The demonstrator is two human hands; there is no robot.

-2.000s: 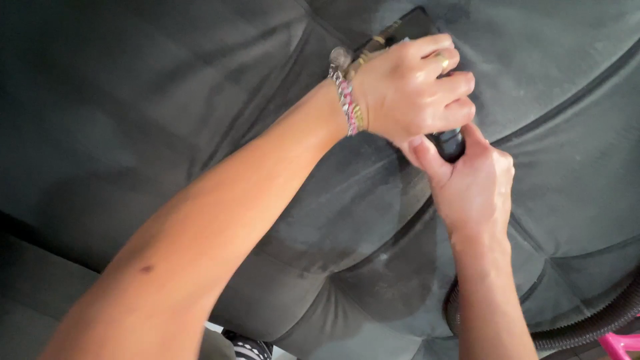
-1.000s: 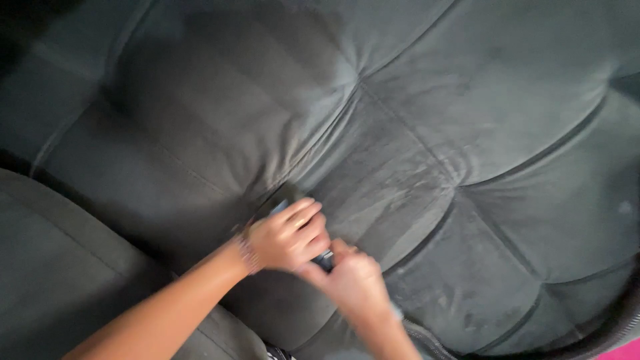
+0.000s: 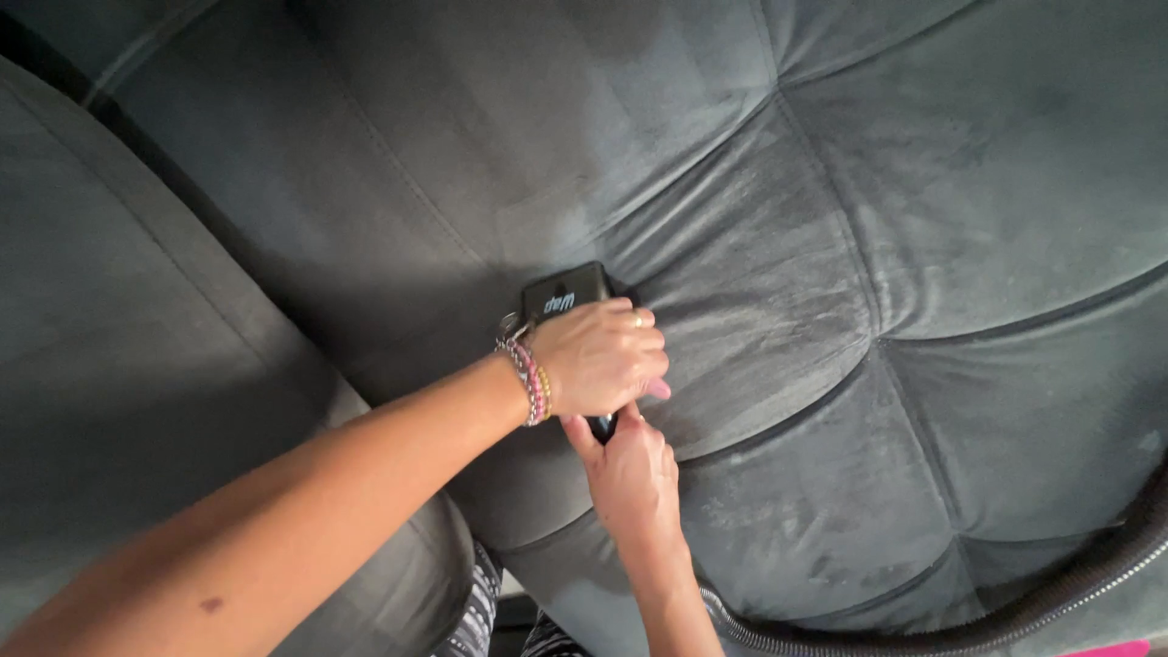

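A black Wap cleaner nozzle lies with its flat head against the dark grey tufted sofa seat. My left hand, with beaded bracelets at the wrist and a ring, is closed over the nozzle just behind its head and hides much of it. Just below, my right hand grips the nozzle's handle, a short dark piece of which shows between the two hands. Darker, damp-looking patches mark the fabric above and left of the nozzle.
A corrugated black hose curves along the lower right edge of the sofa. A grey armrest or cushion stands at the left. Patterned trousers show at the bottom, and a pink object at the lower right corner.
Both hands and the nozzle have moved toward the lower left of the seat from where they were two seconds ago. The view has also shifted. Both hands have kept their hold.
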